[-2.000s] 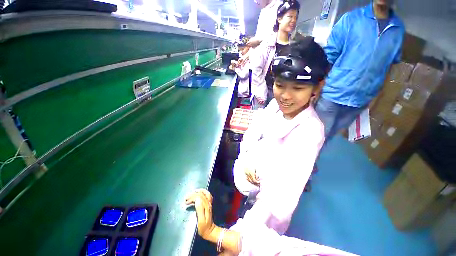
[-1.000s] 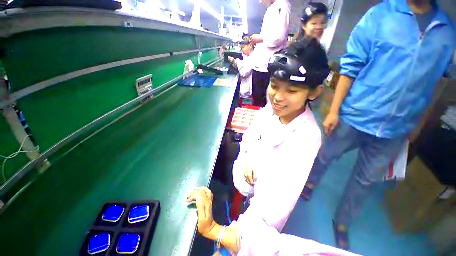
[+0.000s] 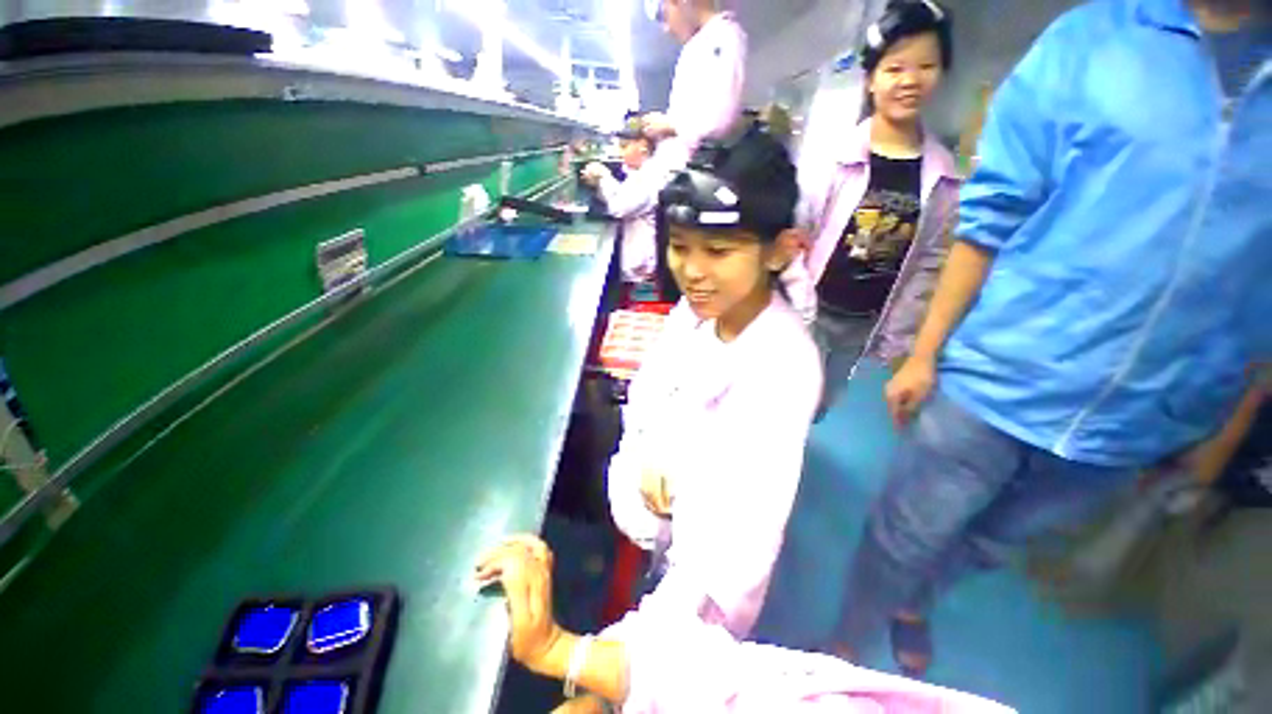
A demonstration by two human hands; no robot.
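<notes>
The black tray (image 3: 374, 656) lies on the green bench at the lower left, cut off by the bottom edge. It holds several smartwatch units (image 3: 339, 625) with lit blue screens, one per pocket. My right hand (image 3: 522, 593) rests at the bench's front edge, right of the tray and apart from it. Its fingers are bent over the edge and I see nothing held in it. A pale band is on its wrist. My left hand is out of the picture.
A seated person in a pink smock (image 3: 725, 460) is just beyond my right hand. A person in a blue jacket (image 3: 1102, 265) stands at the right, another in pink behind. A red tray (image 3: 631, 339) is beside the bench; a blue sheet (image 3: 500, 241) lies farther along it.
The view has turned right, so the tray and my hand appear farther left. The blue-jacketed person has come nearer. The standing person in pink behind shows more fully. My right hand stays at the edge.
</notes>
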